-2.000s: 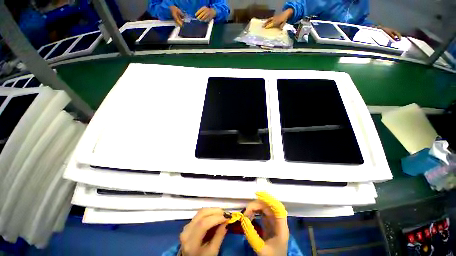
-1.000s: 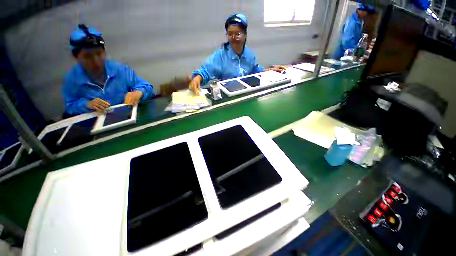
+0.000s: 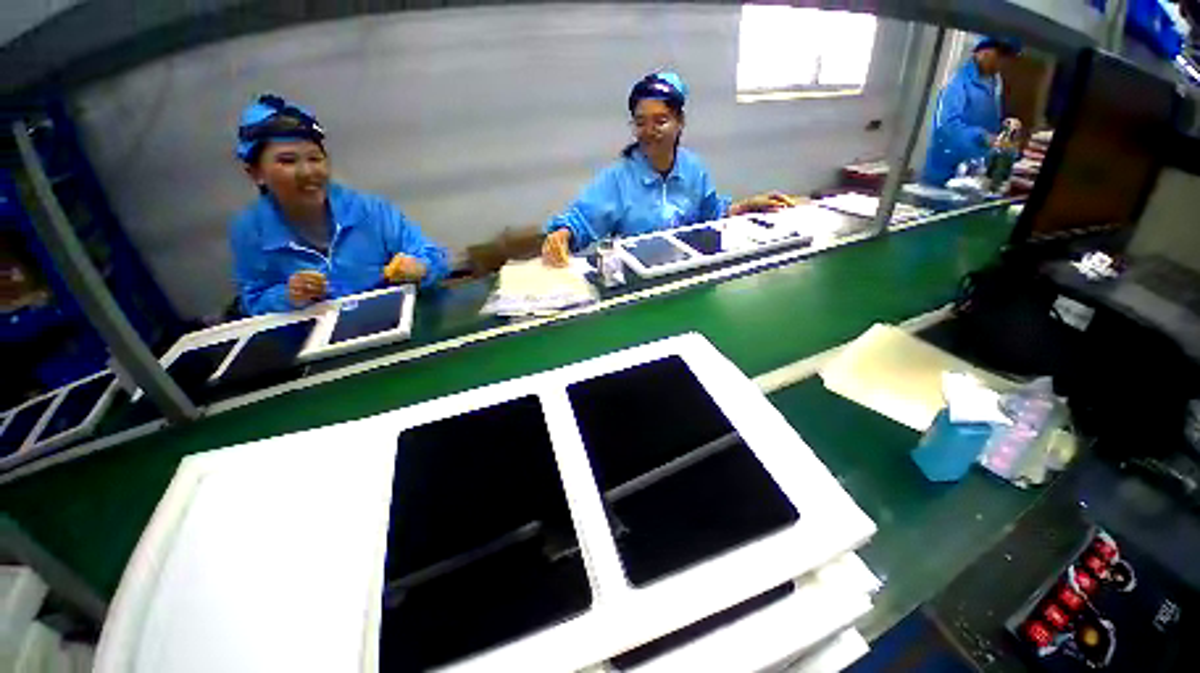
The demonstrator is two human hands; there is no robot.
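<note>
Two black glossy tablets lie side by side in pockets of the top white foam tray: one in the middle (image 3: 480, 533) and one to its right (image 3: 678, 467). The left part of the foam tray (image 3: 276, 565) shows bare white foam. More trays lie under it, and a dark tablet edge (image 3: 704, 628) shows between them at the front right. Neither of my hands is in the picture.
A green conveyor (image 3: 763, 309) runs behind the trays. Two workers in blue (image 3: 329, 243) sit across it, with trayed tablets (image 3: 369, 316). At right are pale yellow sheets (image 3: 901, 375), a light-blue container (image 3: 950, 444), a crumpled packet (image 3: 1029, 440) and a printed dark panel (image 3: 1158, 615).
The view has swung up and to the right since the earliest frame, and my hands have left the picture. The worker at left has raised their head and lifted a hand off the tray.
</note>
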